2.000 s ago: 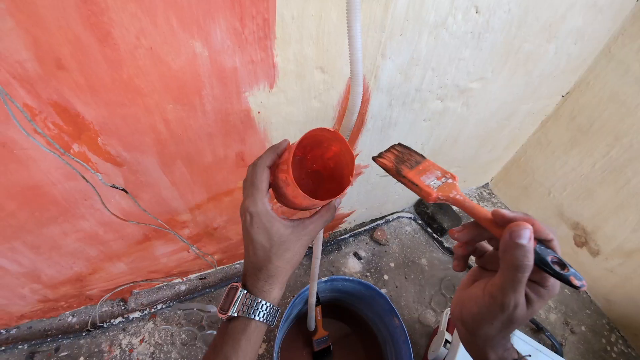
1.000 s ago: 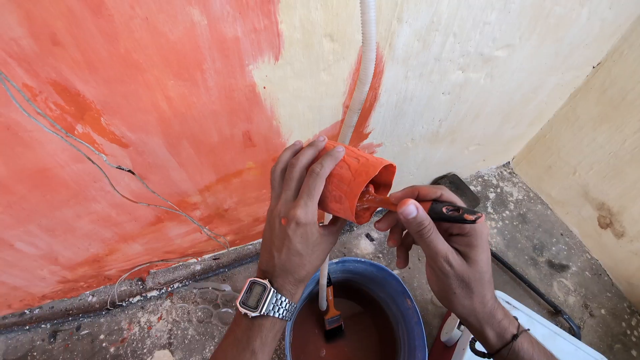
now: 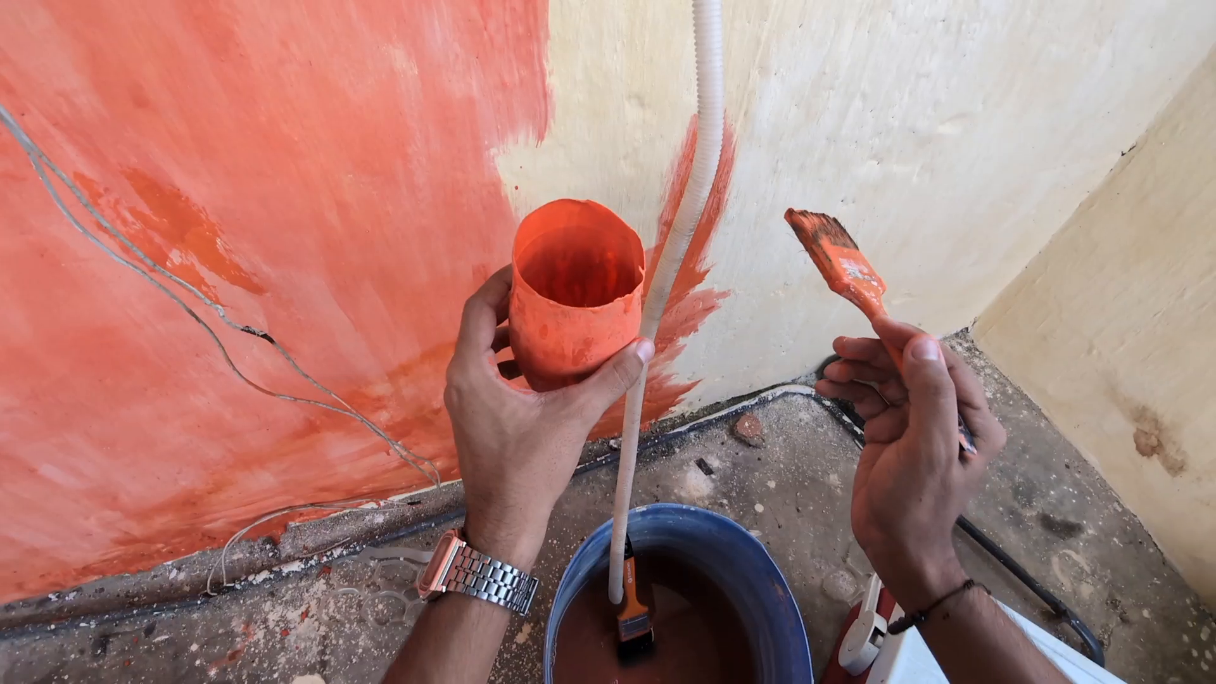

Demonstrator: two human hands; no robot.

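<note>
My left hand (image 3: 518,408) is wrapped around an orange-coated plastic cup (image 3: 575,328), held upright in front of the wall, its inside wet with orange paint. In my right hand (image 3: 917,418) is a paintbrush (image 3: 855,275) with an orange-smeared handle and ferrule; its dark, paint-coated bristles point up and left, apart from the cup. The wall is orange (image 3: 332,190) on the left and cream (image 3: 874,114) on the right, with fresh orange strokes (image 3: 698,285) beside a white corrugated hose (image 3: 708,123).
Below stands a blue bucket (image 3: 788,608) of brownish liquid, with the hose's lower end and a second paintbrush (image 3: 635,608) inside. Loose wires (image 3: 237,328) hang across the orange wall. A black hose (image 3: 1031,579) and a white container (image 3: 1007,646) are at lower right. A small stone (image 3: 749,429) lies on the floor.
One second ago the cup was tipped sideways with the brush inside it. Now the cup is upright, and my right hand has drawn the brush out to the right.
</note>
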